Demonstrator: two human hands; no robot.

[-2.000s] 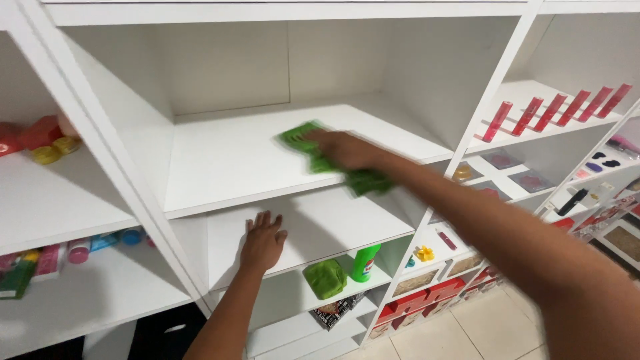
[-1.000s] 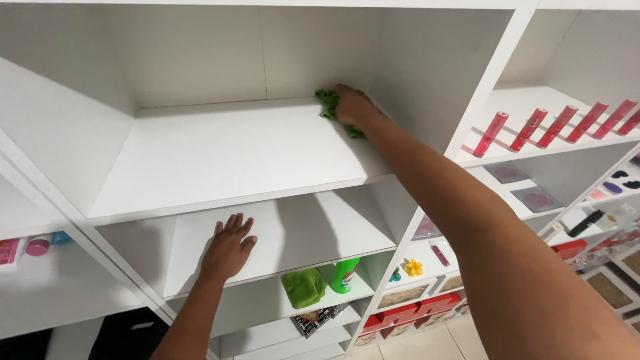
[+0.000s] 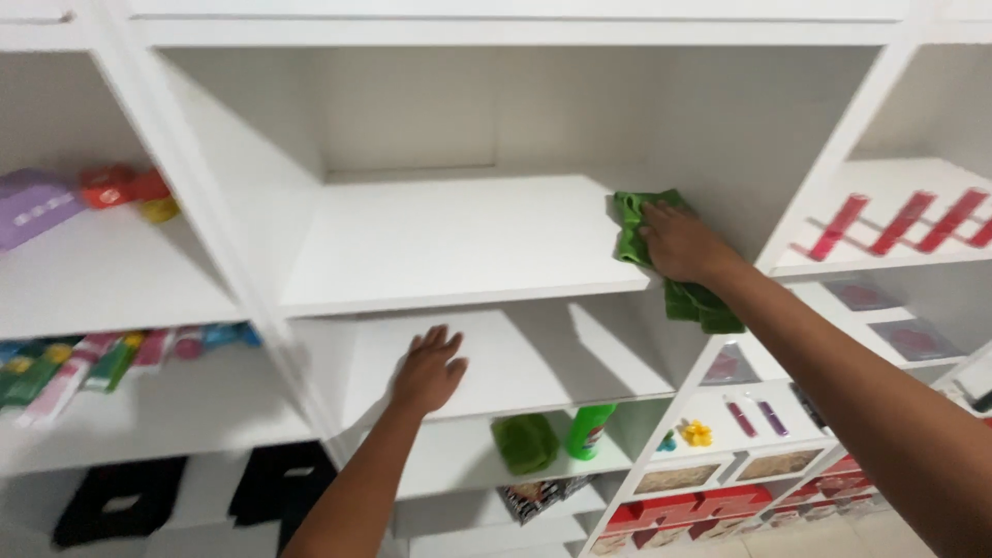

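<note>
A green cloth (image 3: 635, 229) lies bunched under my right hand (image 3: 686, 240), at the right side of a white shelf board (image 3: 457, 240); part of the cloth hangs over the board's front edge. My left hand (image 3: 428, 370) has its fingers spread over the white shelf below, holding nothing; whether it touches the board is hard to tell. One level further down, a folded green cloth (image 3: 525, 443) lies to the left of a bright green container (image 3: 589, 432).
Upright white dividers (image 3: 201, 209) flank the middle bay. Pink-red tubes (image 3: 839, 226) stand on the right shelf. Colourful tubes (image 3: 116, 360) and dark folded items (image 3: 120, 500) lie at left. Red boxes (image 3: 697, 508) sit at lower right, below a yellow flower-shaped item (image 3: 696, 433).
My right hand and the cloth have come from the shelf's back right toward its front right edge. The left hand remains over the lower shelf. The view has shifted.
</note>
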